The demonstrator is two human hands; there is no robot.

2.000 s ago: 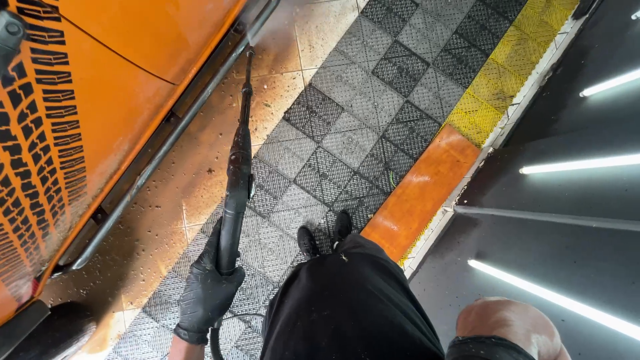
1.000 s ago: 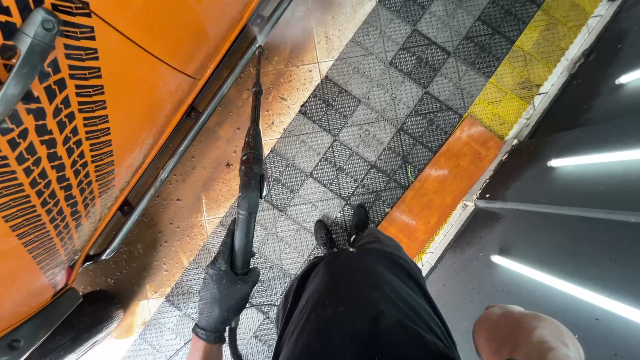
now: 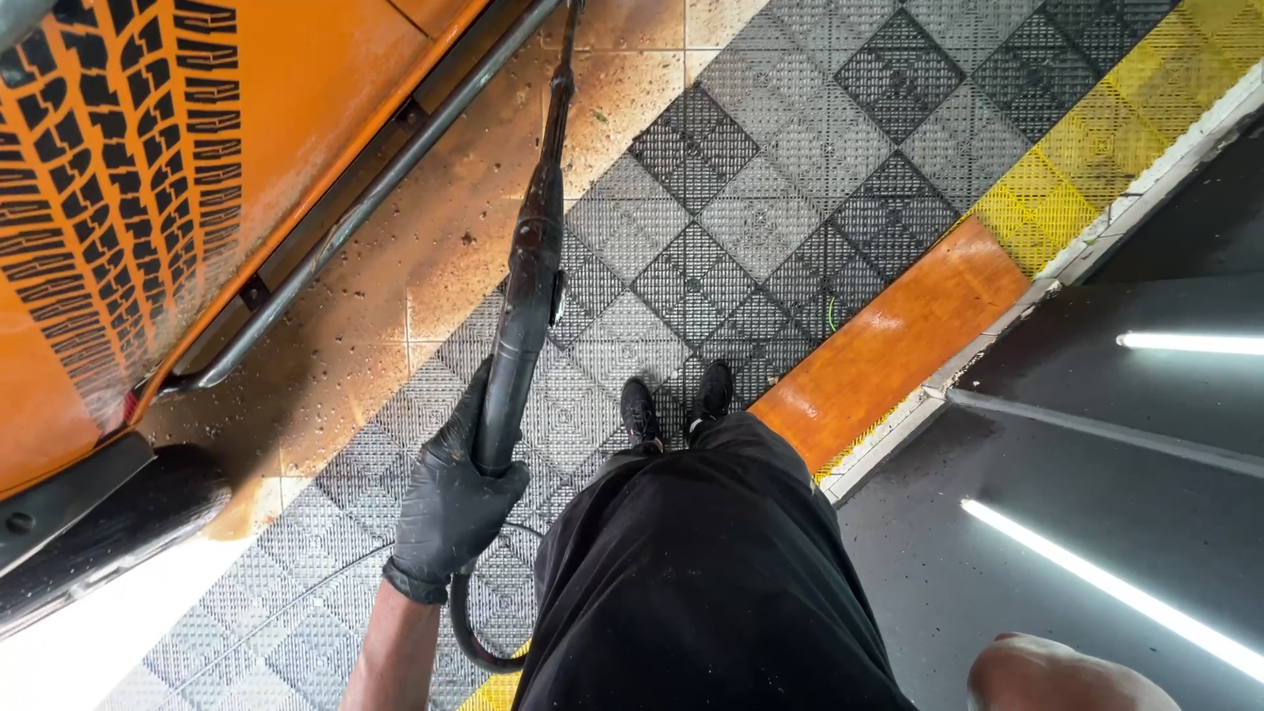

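Note:
My left hand (image 3: 454, 494), in a black glove, grips the rear handle of a black pressure washer gun (image 3: 528, 286). The gun's lance points to the top of the view, where it runs beside the tubular side step (image 3: 375, 188) of an orange vehicle (image 3: 326, 79). Its tip is cut off by the top edge. A black hose (image 3: 462, 622) curves down from the handle. The vehicle's orange panel bears a black tyre-tread graphic (image 3: 118, 158). At the lower right only a bare part of my right arm shows; my right hand is out of the frame.
Muddy water and grit cover the tan floor tiles (image 3: 336, 355) by the vehicle. Grey and black grid tiles (image 3: 701, 267) lie under my shoes (image 3: 640, 410). An orange panel (image 3: 889, 346) and yellow tiles (image 3: 1057, 197) border a white ledge (image 3: 889, 434) and a dark wall with light strips. A tyre (image 3: 128, 523) is lower left.
The view has shifted along the vehicle, so more of the tread graphic shows. The lance tip and the spray near it, visible earlier, are now past the top edge. My left hand keeps its grip.

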